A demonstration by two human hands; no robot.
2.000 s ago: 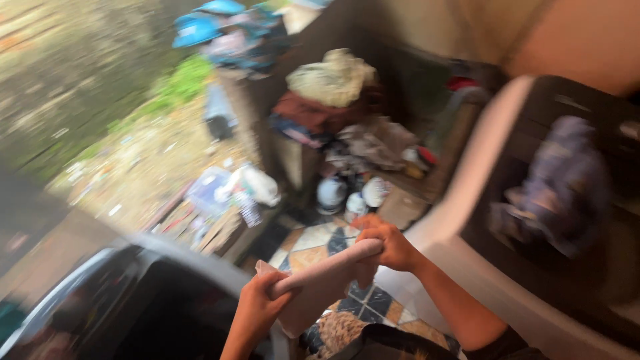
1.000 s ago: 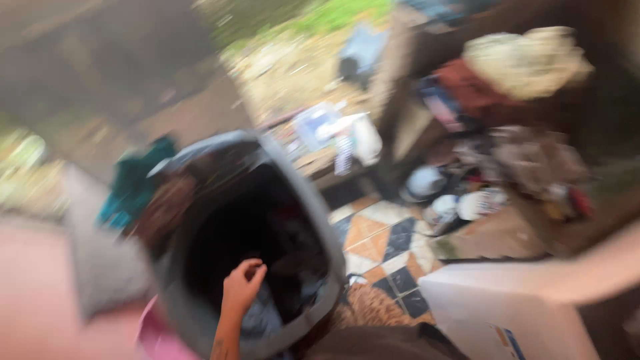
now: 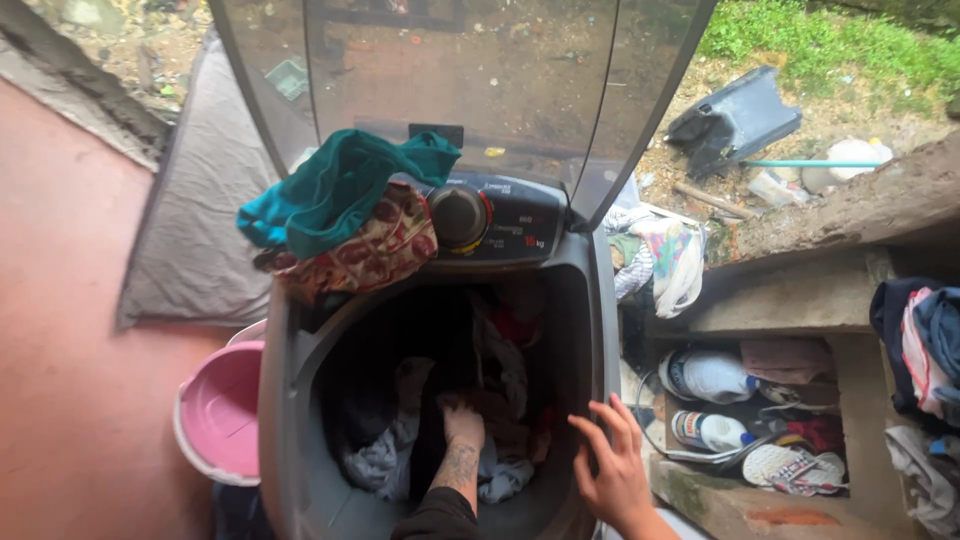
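Inside the dark tub of a grey top-loading washing machine point(image 3: 606, 330), my left hand point(image 3: 462, 424) reaches down among dark, grey and brown clothes point(image 3: 386, 454). Its fingers are partly hidden in the cloth, so its grip cannot be made out. Over the tub's right rim is my right hand point(image 3: 611, 465), fingers spread, holding nothing. A teal cloth point(image 3: 330, 199) and a red patterned cloth point(image 3: 382, 244) lie on the left of the control panel, beside its round knob point(image 3: 457, 215). The machine's see-through lid point(image 3: 465, 82) stands raised behind.
A pink bucket point(image 3: 221, 416) stands left of the machine, near a grey cushion-like pad point(image 3: 202, 202). At right, a concrete shelf point(image 3: 772, 300) holds white bottles point(image 3: 709, 375) and flip-flops point(image 3: 791, 469). More clothes point(image 3: 934, 345) are at the right edge; a dark plastic container point(image 3: 735, 120) lies outside.
Two seconds ago both hands held a light pink cloth; neither shows it now. My left hand is deeper in the tub, and my right hand has come into view. The view has swung left.
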